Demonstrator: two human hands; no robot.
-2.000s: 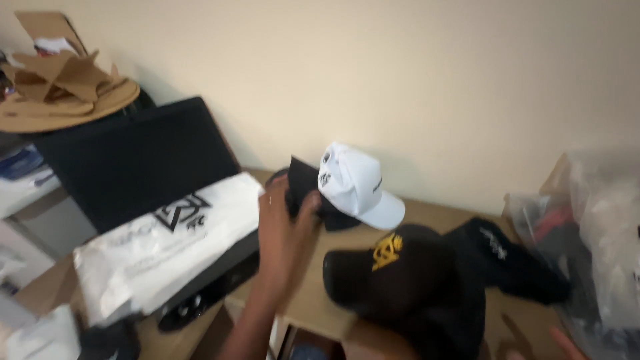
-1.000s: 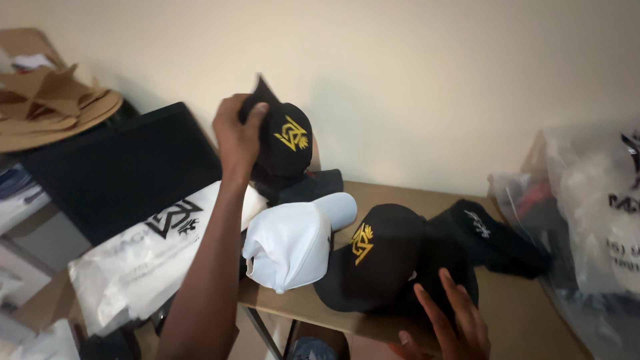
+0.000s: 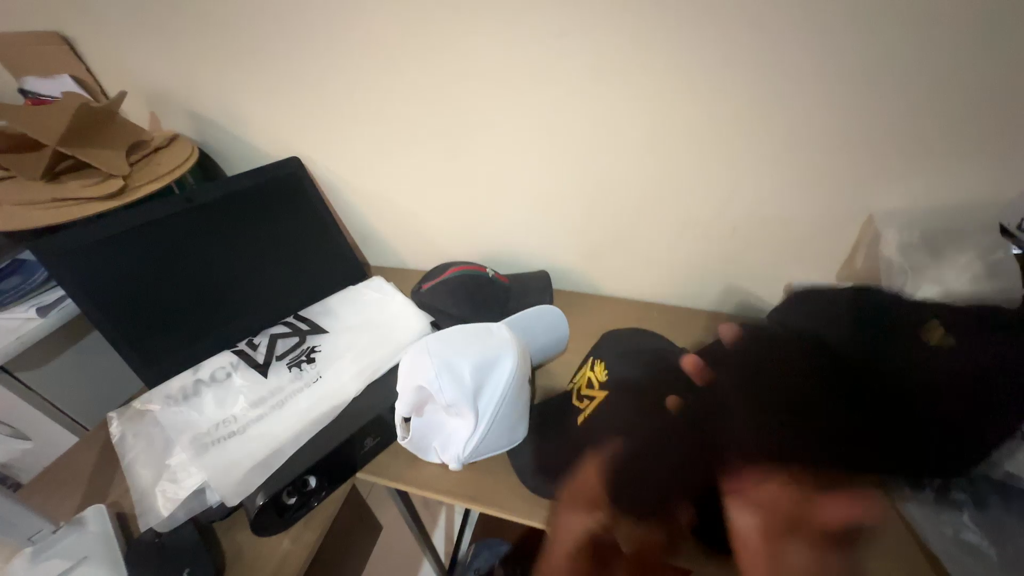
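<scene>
Large and blurred at the right is a raised black cap (image 3: 864,384) with a small yellow mark. Fingertips curl at its left edge; they seem to belong to my left hand (image 3: 592,512), whose middle is lost in shadow. Below the dark shape is my right hand (image 3: 800,512), too blurred to show its grip. A black cap with a yellow emblem (image 3: 588,392) lies on the table (image 3: 632,308), partly behind the left hand. To its left sits a white cap (image 3: 464,392), and behind that a black cap with a red and green stripe (image 3: 468,292).
On the left, a printed white plastic bag (image 3: 264,400) lies over a black device (image 3: 360,448) before a dark flat screen (image 3: 208,264). Cut cardboard pieces (image 3: 96,160) are stacked at the upper left. Clear plastic bags (image 3: 944,248) stand by the wall at right.
The black cap with a yellow emblem, raised in my left hand at the wall side a second ago, has left that spot; the hands and a dark cap are now at the right. The striped cap shows fully.
</scene>
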